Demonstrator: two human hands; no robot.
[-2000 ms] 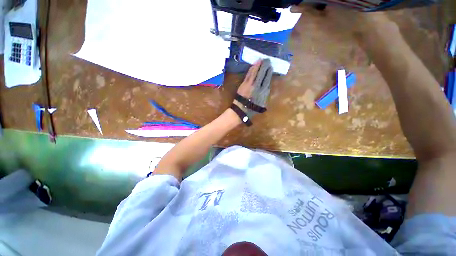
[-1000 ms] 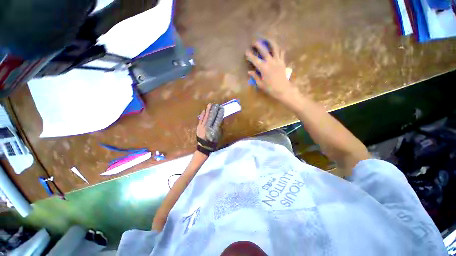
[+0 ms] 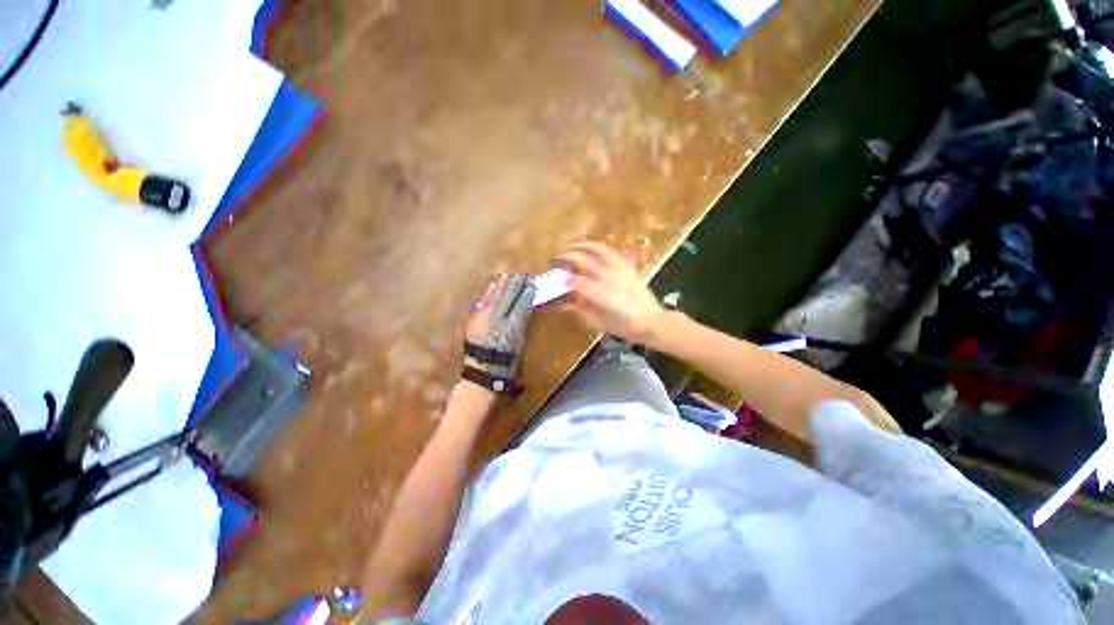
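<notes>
A small white-topped cut piece lies between my two hands near the table's front edge. My left hand, in a grey mesh glove with dark wrist straps, is on its left end. My bare right hand has its fingers curled at its right end. The ends of the piece are hidden by the hands. The straight-knife cutting machine is cut off at the lower left, its silver base plate at the edge of the fabric lay.
The paper marker covers the lay on the left, with a yellow-handled tool on it. Blue and white cut pieces lie at the top. Offcuts lie at the bottom. Beyond the wooden table's edge is a dark heap.
The view has swung to the right along the table. My right hand has left the machine, gathered at pieces on the table, and come beside my left hand at the white-topped piece.
</notes>
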